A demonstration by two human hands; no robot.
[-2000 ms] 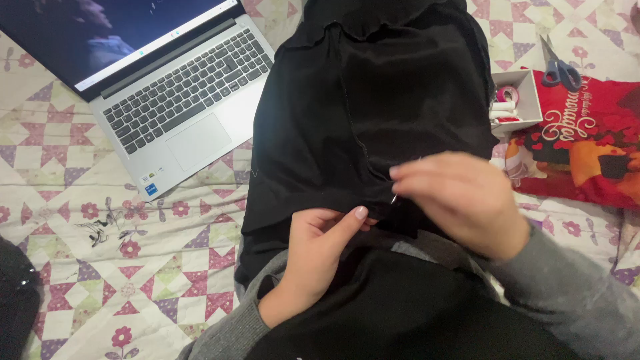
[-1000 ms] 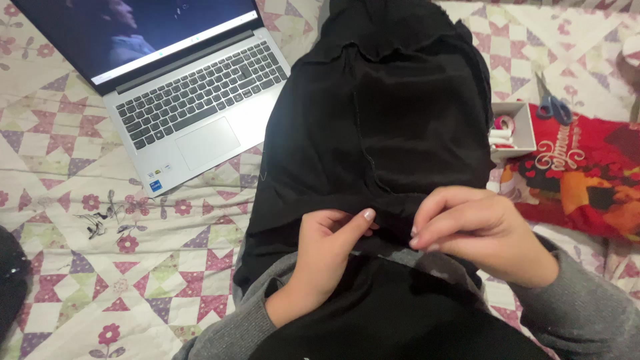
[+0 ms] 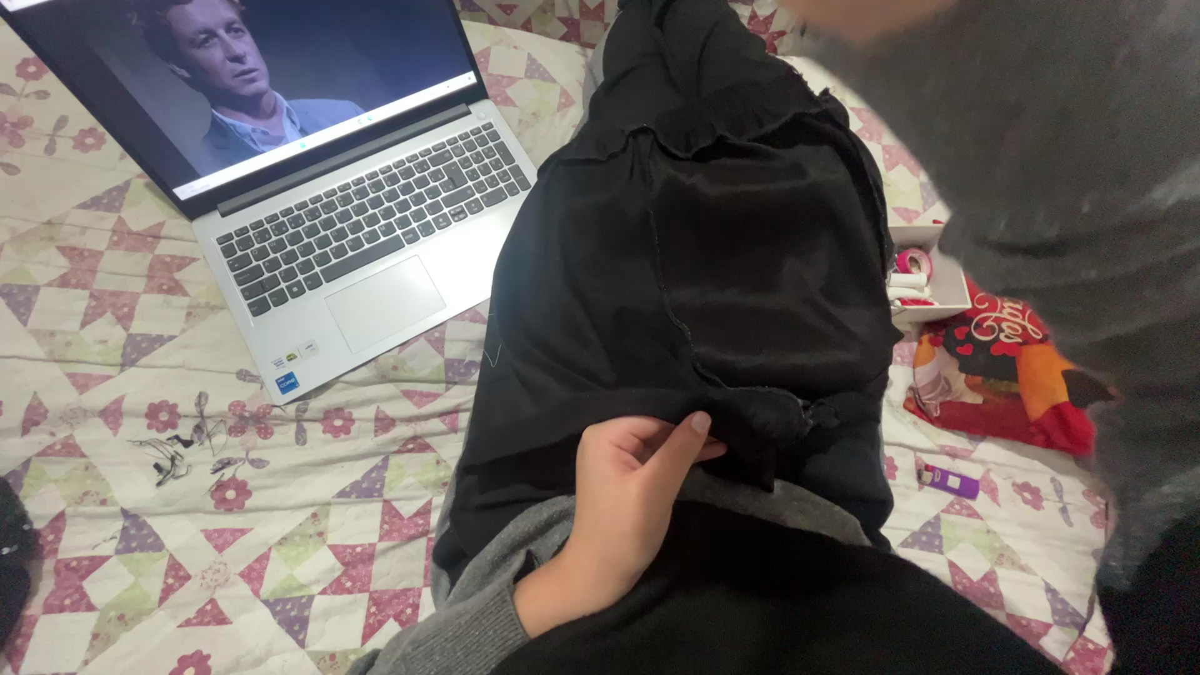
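A black fabric garment (image 3: 600, 291) with a gathered band and visible seams lies over my lap. My left hand (image 3: 633, 497) pinches the lower edge of this cloth between thumb and fingers. Raised at the top right, my right hand (image 3: 872, 14) shows only as a blurred strip of skin cut off by the frame edge; its fingers are out of view. The grey sleeve (image 3: 1050, 141) of that arm fills the right side. Any needle or thread at the right hand is hidden.
An open laptop (image 3: 384, 305) stands at the upper left on a patchwork bedspread (image 3: 375, 487). Dark thread scraps (image 3: 173, 459) lie below it. At the right are a white box (image 3: 956, 281) with thread spools, a red printed cloth (image 3: 1041, 412) and a purple lighter (image 3: 949, 481).
My right hand has left the cloth's edge and risen to the top right, its sleeve now covering part of that side. The left hand still pinches the fabric. The scissors are no longer seen.
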